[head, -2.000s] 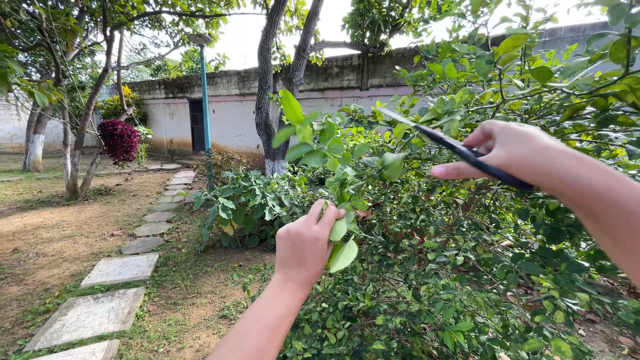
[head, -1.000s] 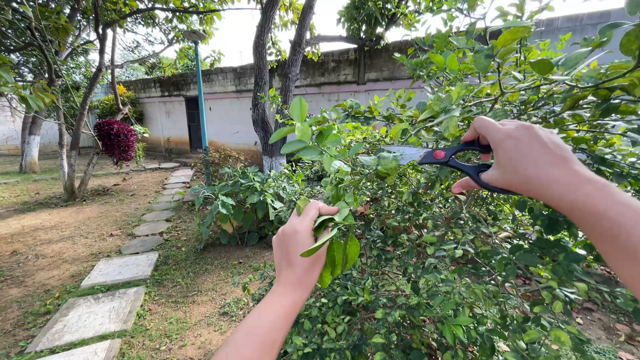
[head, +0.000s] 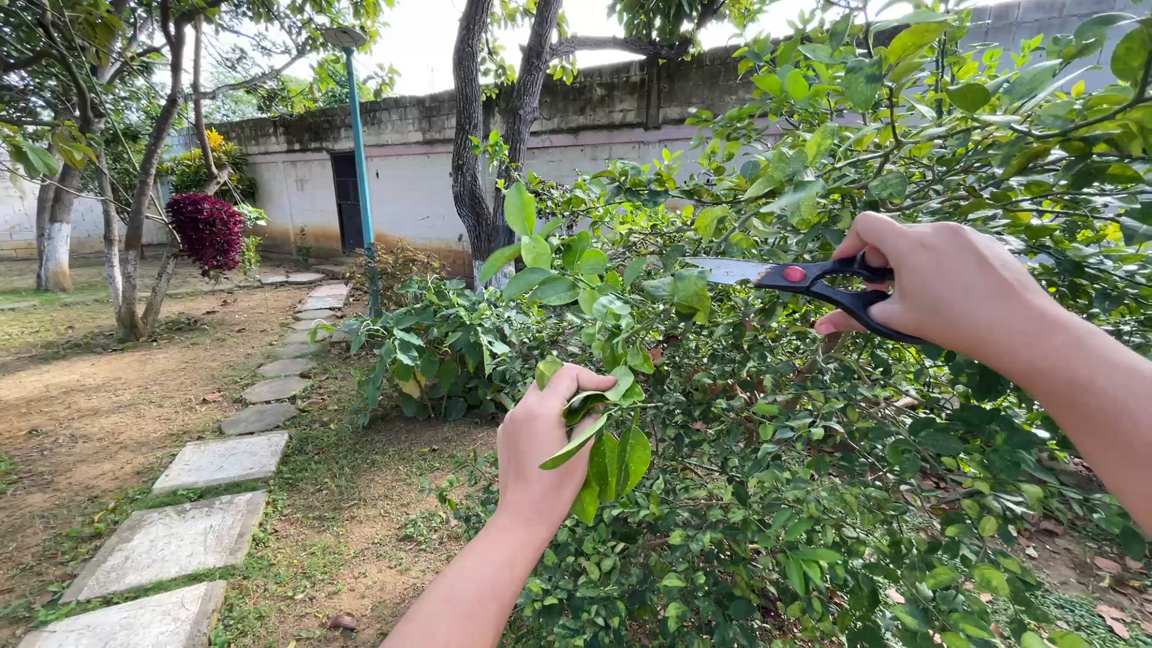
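Observation:
My right hand [head: 936, 283] grips the black handles of a pair of scissors [head: 792, 275] with a red pivot cap. The blades point left, and a leaf of the bush covers their tips; whether they are parted cannot be told. Lower and to the left, my left hand [head: 544, 441] is closed on a leafy green branch [head: 612, 337], its fingers around the stem. Several broad leaves [head: 621, 459] hang below and beside those fingers. The branch stands up in front of the dense green bush [head: 765, 477].
Stepping stones [head: 171, 540] run up the left side over bare soil and grass. Behind are a forked tree trunk [head: 472, 135], a teal lamp post [head: 360, 162], a maroon-leaved plant [head: 205, 234] and a block wall [head: 405, 193]. Thin branches [head: 1071, 126] reach over my right arm.
Two seconds ago the scissors pointed up and left, above the branch; now they lie nearly level and lower, with their tips among the leaves. My left hand has shifted slightly down and still holds foliage.

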